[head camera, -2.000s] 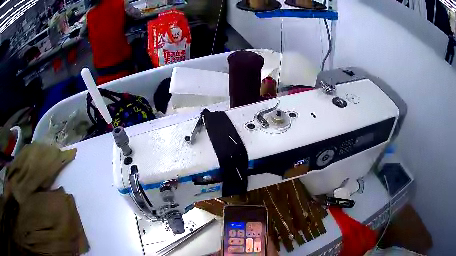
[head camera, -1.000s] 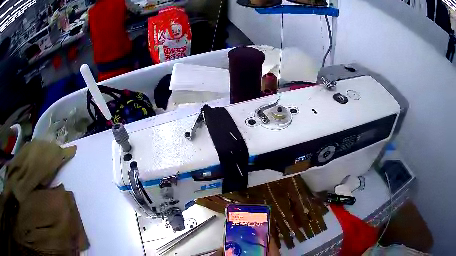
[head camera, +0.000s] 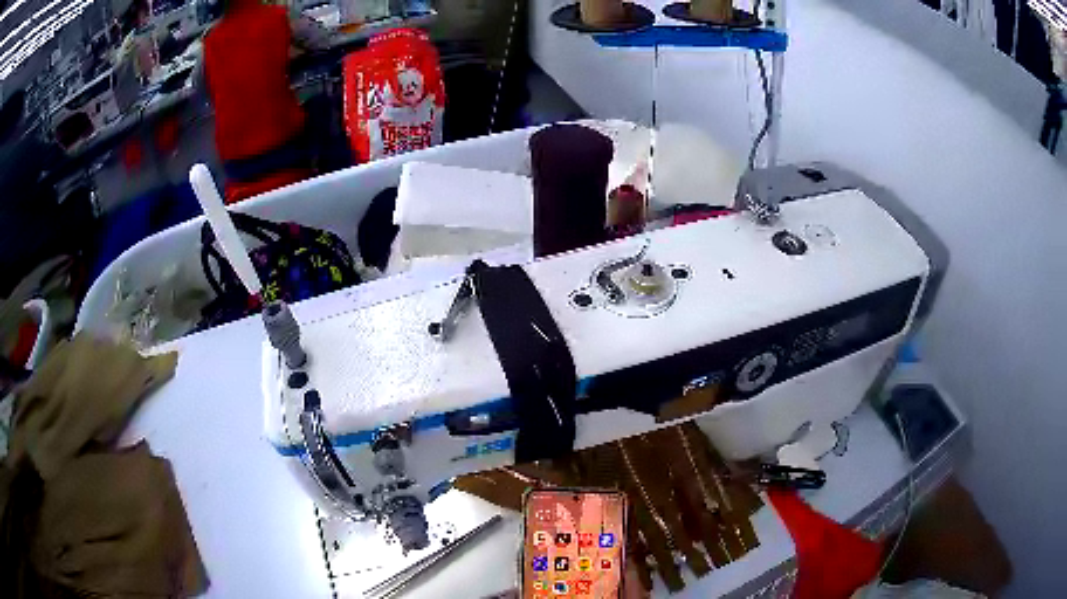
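A smartphone (head camera: 573, 548) stands upright in view at the bottom centre, cut off by the lower edge, its lit screen showing rows of app icons. A small, blurred bit of a hand shows by its right side; I cannot tell whether it is my left or right hand. No other part of my hands shows. Behind the phone is the white sewing machine (head camera: 690, 310) with a black band (head camera: 529, 351) around its head. Brown strips with gold lines (head camera: 673, 497) lie fanned under the machine arm.
Tan-brown fabric (head camera: 111, 515) is piled at the left. A black tool (head camera: 792, 476) and red-orange cloth (head camera: 825, 544) are at the right. A dark maroon cylinder (head camera: 570, 187) and patterned bag (head camera: 304, 260) stand behind. A person in red (head camera: 249, 82) is beyond.
The phone screen has changed from a control panel, then a bluish picture with an orange top, to app icons. The phone stays at the bottom centre; the machine and fabric look unchanged.
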